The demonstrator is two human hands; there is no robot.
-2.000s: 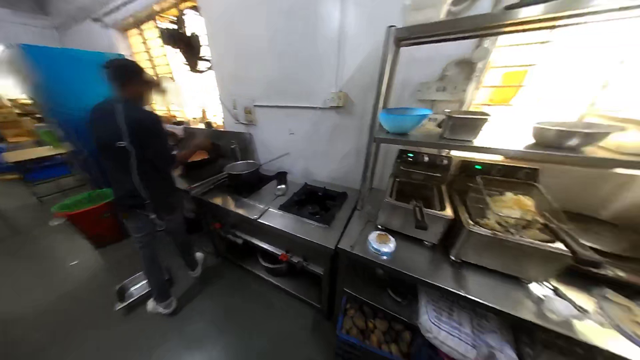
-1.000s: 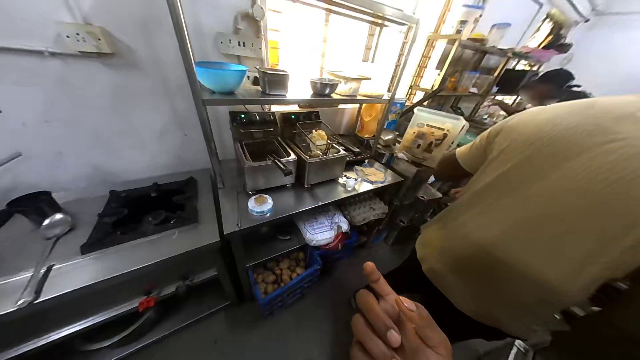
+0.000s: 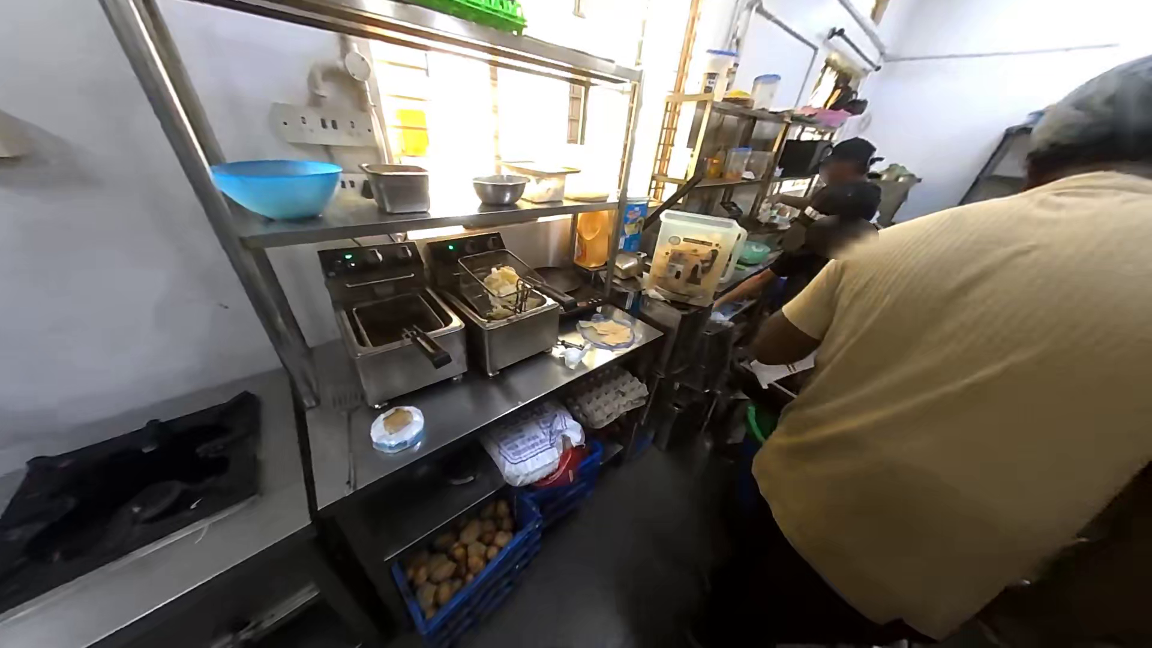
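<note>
Neither my left hand nor my right hand shows in the head view. Two steel deep fryers stand side by side on a steel counter. The left fryer has its basket lowered, with the handle pointing forward. In the right fryer, a wire basket holding pale fried food sits raised and tilted. A small round tub rests on the counter before the left fryer. Right of the fryers lies a plate with pale flat pieces. A slotted metal utensil lies at the counter's left end.
A person in a tan shirt stands close at the right; another person works beyond. Gas stove at left. The shelf above bears a blue bowl and steel containers. Below are a blue crate of potatoes and egg trays.
The hand seen at the bottom of the frame one second ago is out of view. The view has swung right from the stove area and nearer the fryers.
</note>
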